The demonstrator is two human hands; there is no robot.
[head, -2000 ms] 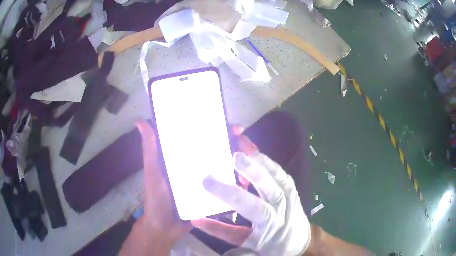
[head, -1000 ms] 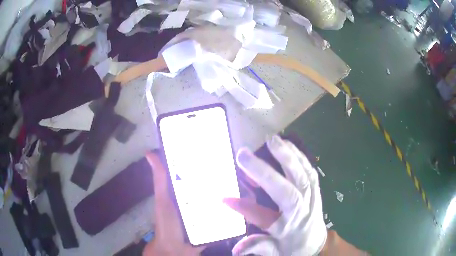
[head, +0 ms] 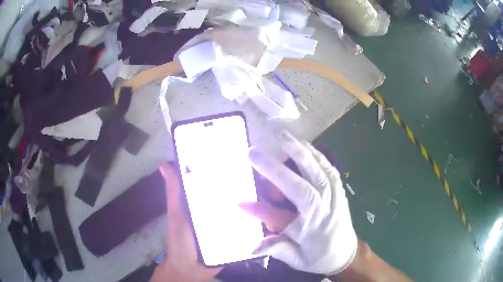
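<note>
A smartphone (head: 218, 190) with a glaring white screen is upright in the middle of the view. My bare left hand (head: 179, 231) holds it from the left side and below, its thumb along the left edge. My right hand (head: 311, 206) wears a white glove and hovers at the phone's right side, fingers apart. A bare fingertip of it lies over the right part of the screen. A long dark purple fabric stack (head: 124, 215) lies on the table behind the phone, partly hidden by my left hand.
Dark short strips (head: 66, 228) lie at left, with a dark fabric heap (head: 60, 91) behind. White slips (head: 242, 80) lie on a curved tan strip (head: 325, 71). The pale table (head: 353, 82) ends at right above a green floor with yellow-black tape (head: 422, 148).
The view has shifted, so the phone and table appear lower than two seconds ago. My right hand's fingers have spread and moved off the lower screen toward its right edge.
</note>
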